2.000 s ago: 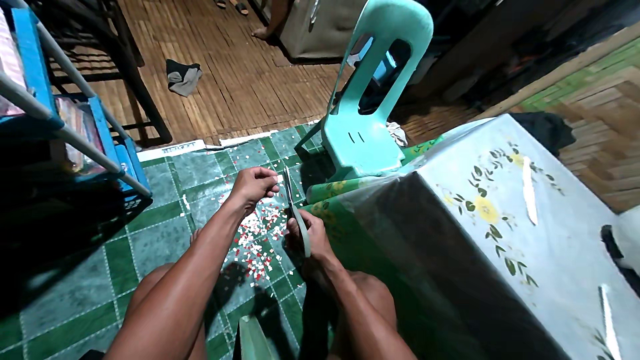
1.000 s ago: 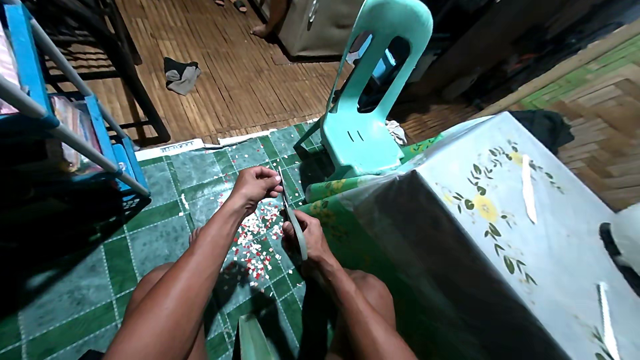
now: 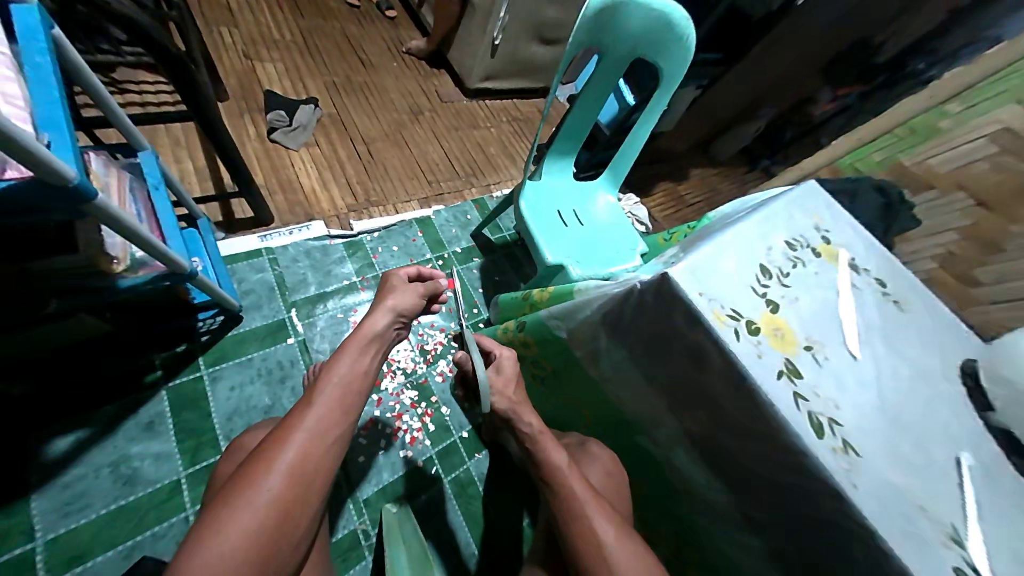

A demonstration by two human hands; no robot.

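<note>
My left hand (image 3: 414, 298) pinches a small red piece (image 3: 450, 284), perhaps paper, between thumb and fingers. Close to its right, my right hand (image 3: 498, 374) grips a pair of scissors (image 3: 472, 344) with grey handles, blades pointing up toward the red piece. Whether the blades touch the piece is too small to tell. Below both hands, many small white and red cut bits (image 3: 408, 400) lie scattered on the green checked floor covering (image 3: 240, 392).
A green plastic chair (image 3: 572, 228) stands ahead. To the right is a table with a floral cover (image 3: 800, 400), bearing white strips (image 3: 846, 304). A blue shelf rack (image 3: 172, 216) stands left. A grey and black cloth (image 3: 294, 120) lies on the slatted floor. Another person's foot (image 3: 416, 48) shows at the top.
A red piece now shows at my left fingertips, where a pale tip showed two seconds ago. Both hands stay in nearly the same place.
</note>
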